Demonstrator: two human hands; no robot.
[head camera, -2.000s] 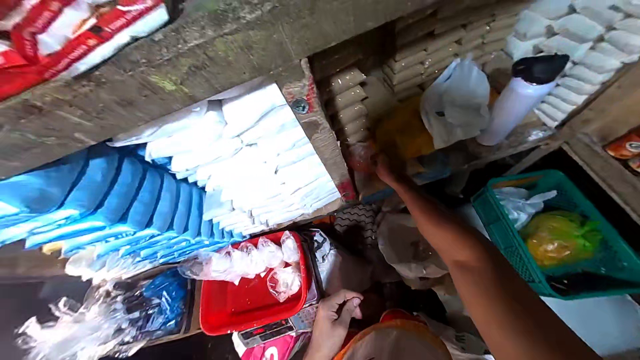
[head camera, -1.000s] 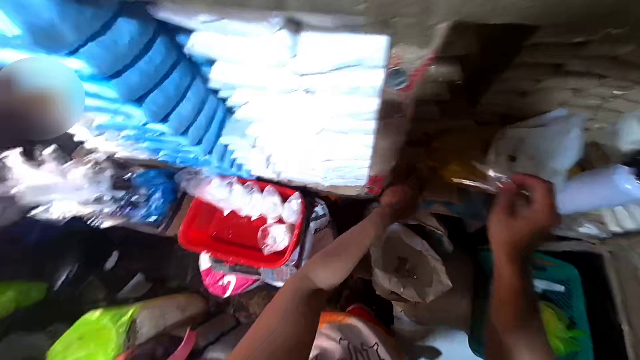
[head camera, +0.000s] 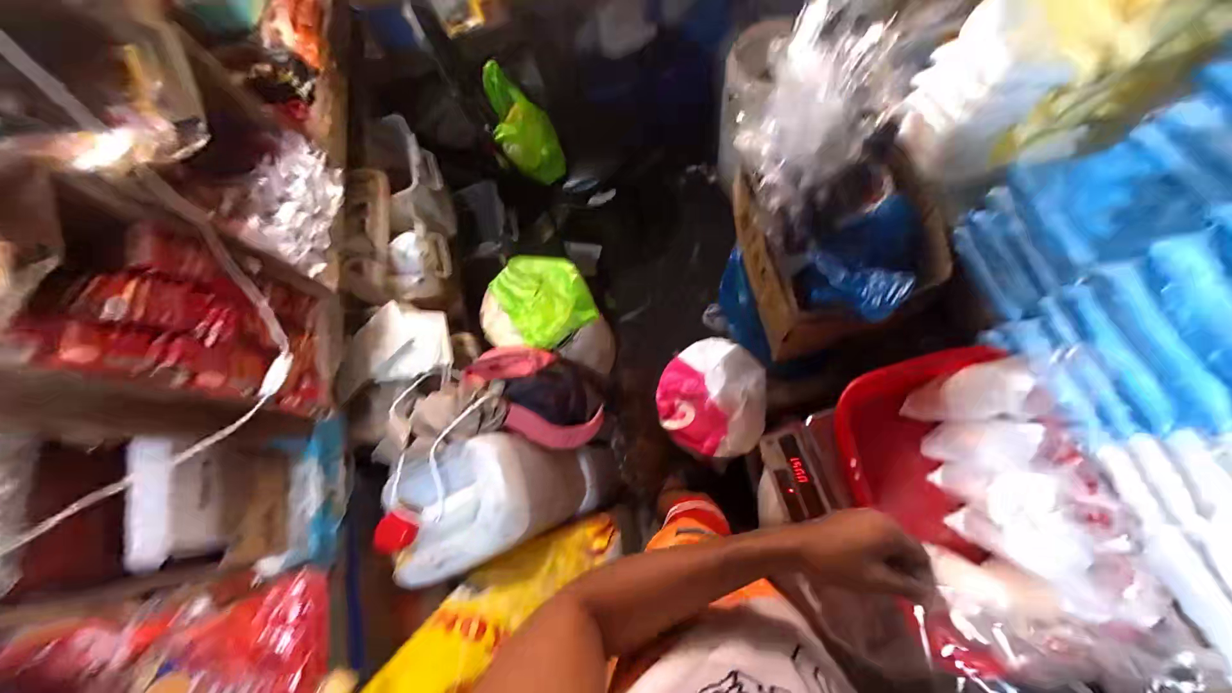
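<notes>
My left hand (head camera: 881, 556) reaches across my lap from the left, over the near edge of a red plastic basin (head camera: 890, 462). Its fingers are curled on what looks like a clear plastic bag (head camera: 866, 630); blur hides the exact hold. White filled plastic bags (head camera: 1011, 481) lie in a row in and over the basin. Left of the basin, a digital scale (head camera: 797, 472) shows lit red digits. My right hand cannot be seen.
A cardboard box (head camera: 770, 279) with blue plastic stands beyond the scale. Beside it is a pink and white bundle (head camera: 712, 397). Stacked blue packs (head camera: 1136, 289) line the right. On the left are a jug (head camera: 510, 491), a yellow sack (head camera: 491, 616) and shelves of red packets (head camera: 173, 318).
The view has swung far to the left. My right hand, holding clear plastic by the shelf a second ago, has left view. My left hand has moved from the shelf to the red basin.
</notes>
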